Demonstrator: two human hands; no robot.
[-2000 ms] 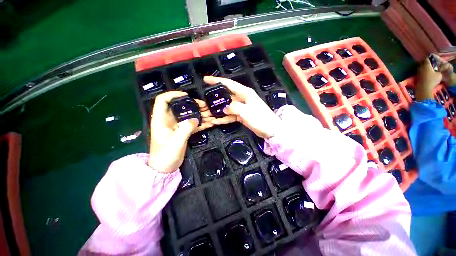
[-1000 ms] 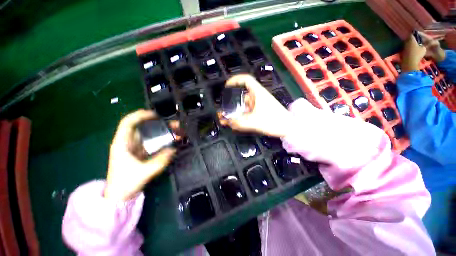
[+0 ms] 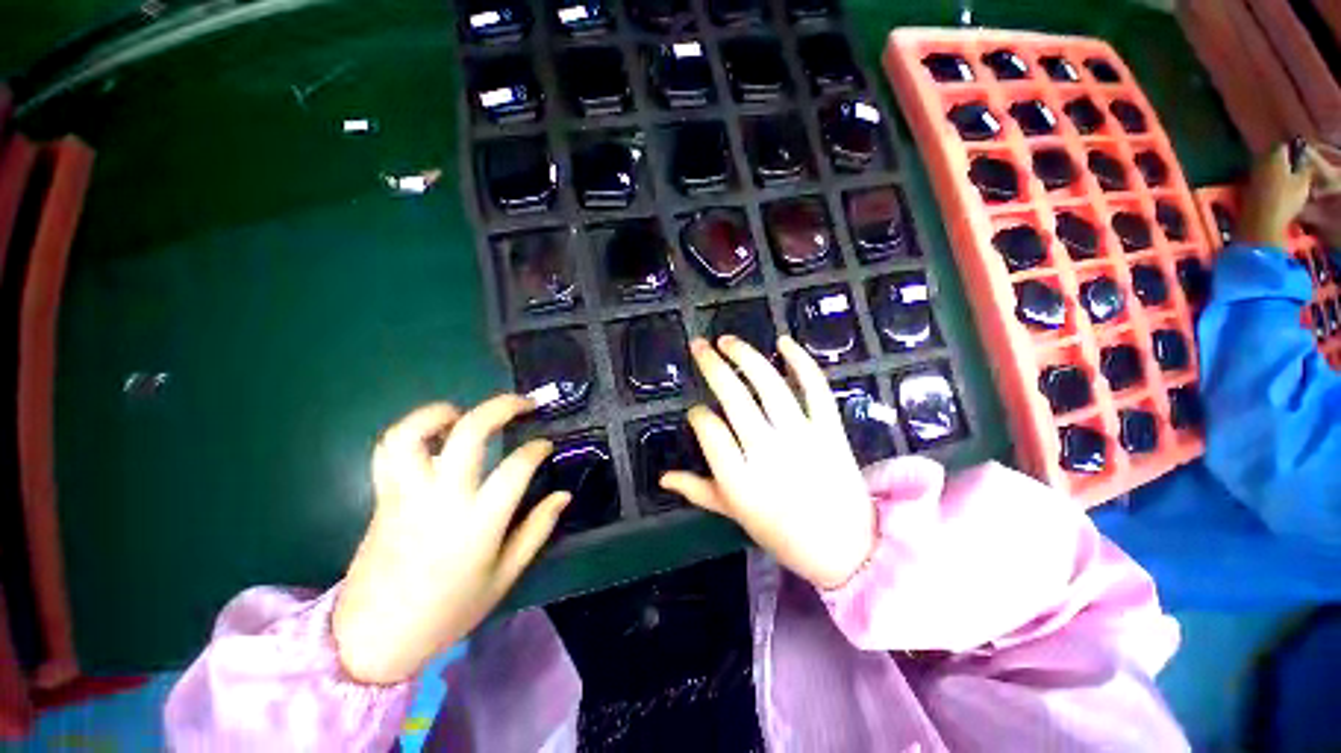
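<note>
The black foam tray (image 3: 591,312) lies in front of me with a watch body in nearly every pocket in view. Some watches carry small white labels. My left hand (image 3: 441,537) is over the tray's near left corner, fingers spread, with fingertips at a watch body (image 3: 585,478) in the front row. My right hand (image 3: 780,456) is over the front rows, fingers spread, with its fingertips at a watch in the second row and partly covering front-row watches. Neither hand holds a watch off the tray.
A red-orange foam tray (image 3: 982,331) full of watches lies to the right. Another worker's blue sleeve (image 3: 1272,383) and hand are at the far right. Red foam pieces (image 3: 52,397) stand at the left edge. Small white scraps (image 3: 412,183) lie on the green bench.
The two watches held earlier are out of my hands, and the two empty pockets seen earlier are no longer visible as empty. Both hands have moved down to the tray's near edge and opened.
</note>
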